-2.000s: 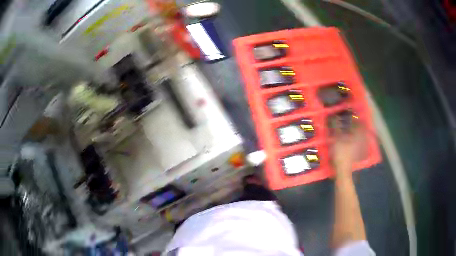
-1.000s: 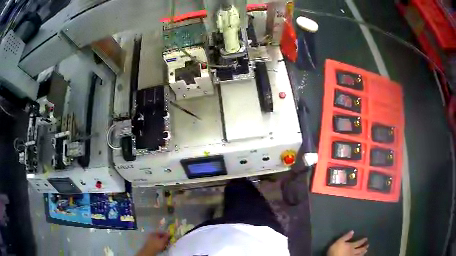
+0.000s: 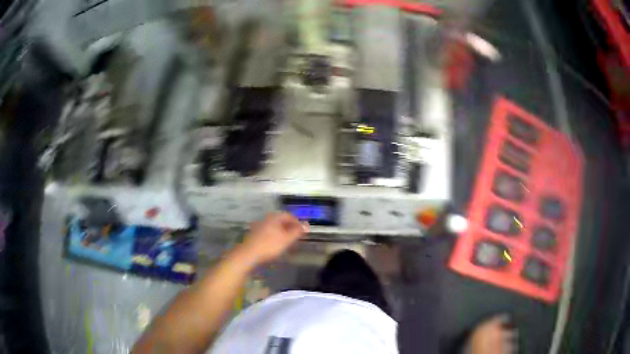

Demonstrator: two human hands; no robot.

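The frame is blurred. My left hand [image 3: 276, 231] is at the front of the machine, by the lower left of the blue-lit control display [image 3: 309, 211]; its fingers look curled, and I cannot tell if they touch or hold anything. My right hand [image 3: 492, 337] is low at the right, smeared and partly cut off, below the red-orange parts tray [image 3: 566, 181]. The tray holds several black device housings [image 3: 492, 254] in two columns. A housing [image 3: 369, 153] with a pale centre and yellow spot lies on the right black fixture. The left fixture [image 3: 249, 135] looks dark.
The machine head [image 3: 318, 69] stands behind the fixtures. The emergency stop [image 3: 427, 218] is at the machine's front right corner. Another machine [image 3: 124, 159] stands at the left, with a blue patterned panel [image 3: 131, 249] below it. The tray lies on the dark green bench.
The right fixture has come forward, showing a housing. My left hand has risen from below the machine front to the display. My right hand remains low at the right. The view has shifted.
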